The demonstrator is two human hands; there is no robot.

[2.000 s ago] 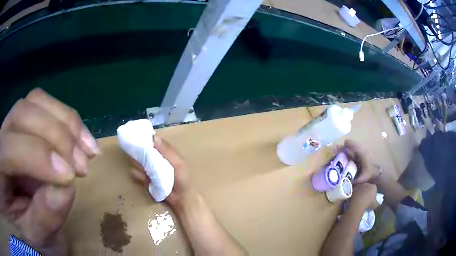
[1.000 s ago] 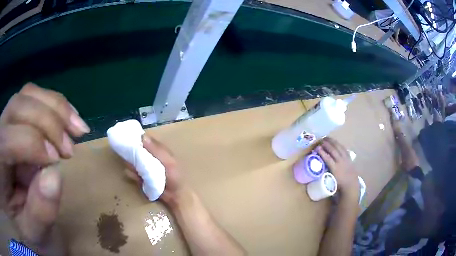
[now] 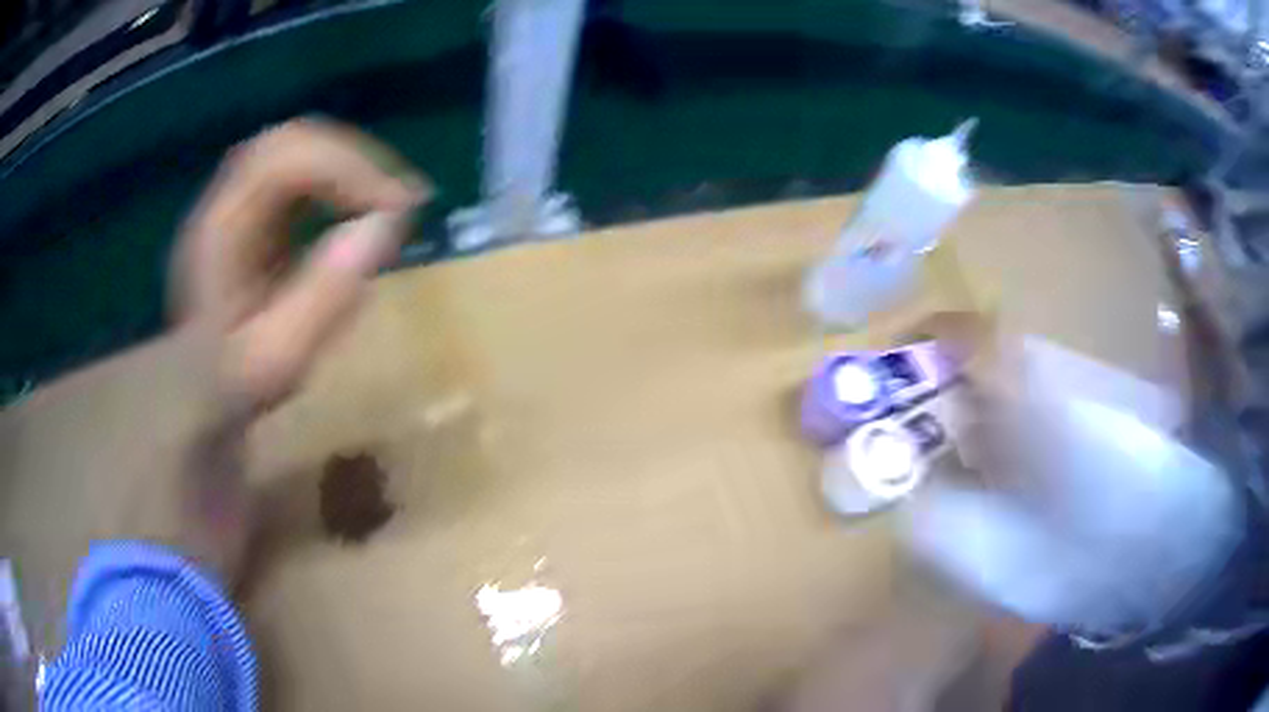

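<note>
A purple fan and a white fan lie side by side at the right. A blurred hand is at their far end; I cannot tell whose. A large blurred white shape, perhaps the cloth, lies right of them. My left hand is raised at the left, fingers loosely curled, thumb near the index finger, nothing in it. A blurred forearm shows at the lower edge; I cannot tell my right hand from the other shapes at the right.
A translucent squeeze bottle stands behind the fans. A dark brown patch and a glaring white patch mark the tan bench. A metal upright stands at the dark green belt.
My right hand and the white cloth have left the middle left of the bench. My left hand has shifted right and up in the picture. A large white shape now shows at the right.
</note>
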